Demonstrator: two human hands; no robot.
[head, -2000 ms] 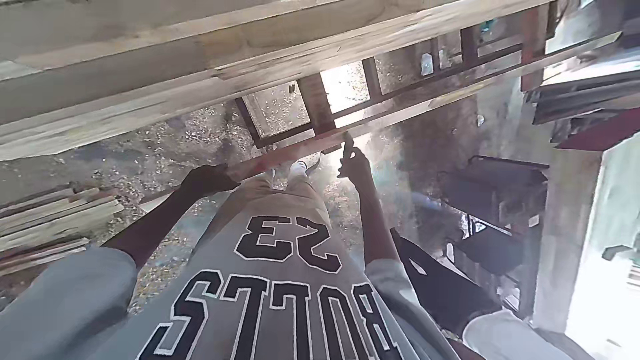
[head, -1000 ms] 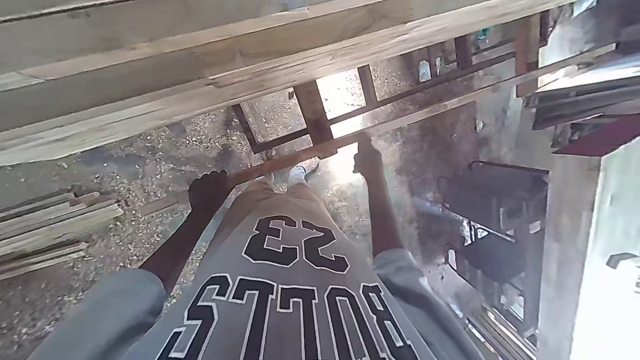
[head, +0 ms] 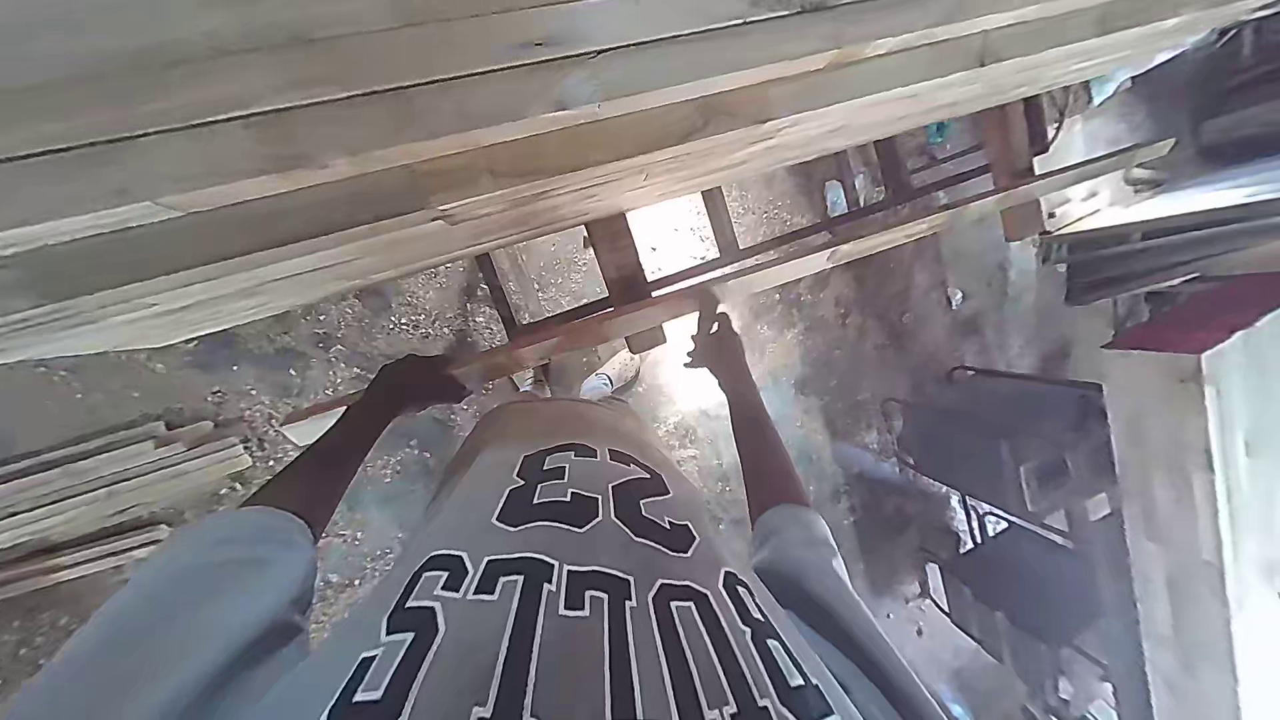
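A long wooden board (head: 580, 330) runs slantwise across the middle of the view, from near my waist up to the right. My left hand (head: 425, 385) is closed around its near end. Beside the lower edge of the same board, further along, is my right hand (head: 714, 345), its fingers partly spread; whether a fingertip touches the wood is unclear in the glare. Behind the board lies a dark frame with crosspieces (head: 618, 258), partly hidden by it.
Large stacked timber planks (head: 400, 150) cross the top of the view. More boards (head: 120, 490) lie on the ground at left. At right stand a dark metal-framed chair (head: 1000, 440), a pale post (head: 1170, 500) and a pile of dark boards (head: 1150, 250). Wood chips litter the floor.
My left hand stays on the board. My right hand, fingers spread beside the board two seconds ago, looked more closed one second ago and has its fingers apart again now.
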